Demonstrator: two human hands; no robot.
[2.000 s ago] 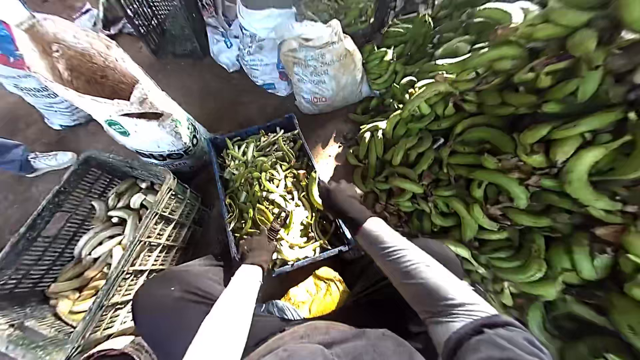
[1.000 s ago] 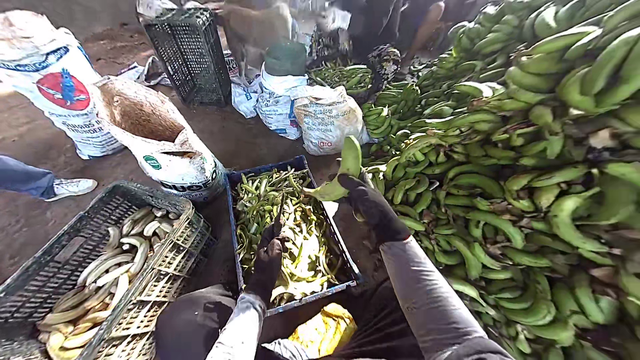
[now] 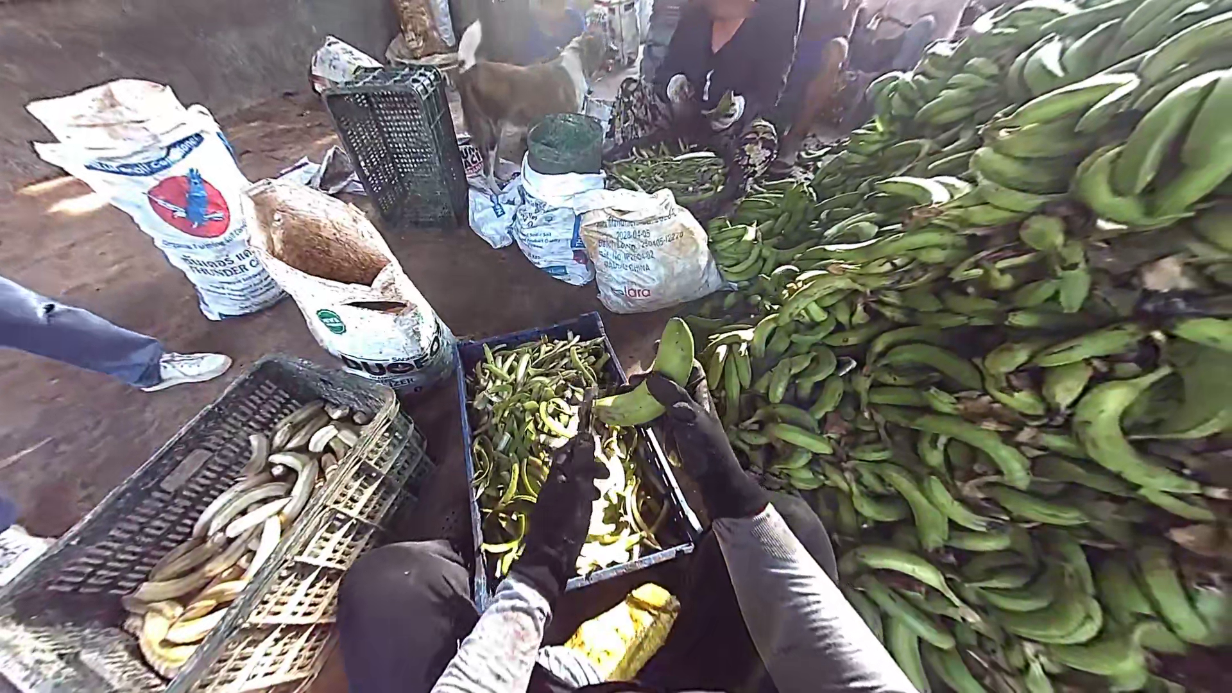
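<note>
My right hand (image 3: 707,448), in a dark glove, grips a curved green plantain (image 3: 643,390) over the right side of a blue crate (image 3: 467,462). Lower and to the left, my gloved left hand (image 3: 568,491) is closed on a knife (image 3: 586,412), whose narrow blade points up beside the plantain's left end. Strips of green peel (image 3: 520,395) fill the crate below both hands, some in bright sunlight. Peeled plantains (image 3: 255,510) lie in a plastic lattice crate (image 3: 202,443) at the left.
A large heap of green plantains (image 3: 924,414) covers the right side. Woven sacks (image 3: 361,269) and an upright dark crate (image 3: 399,144) stand ahead. A dog (image 3: 529,91) and a seated person (image 3: 731,58) are behind them. Another person's leg (image 3: 77,332) is at the left. A yellow bag (image 3: 626,635) lies near my legs.
The plantain was not visible in my right hand two seconds ago; one second ago that hand held it up. It is now tilted lower, nearer the knife. The view has shifted upward.
</note>
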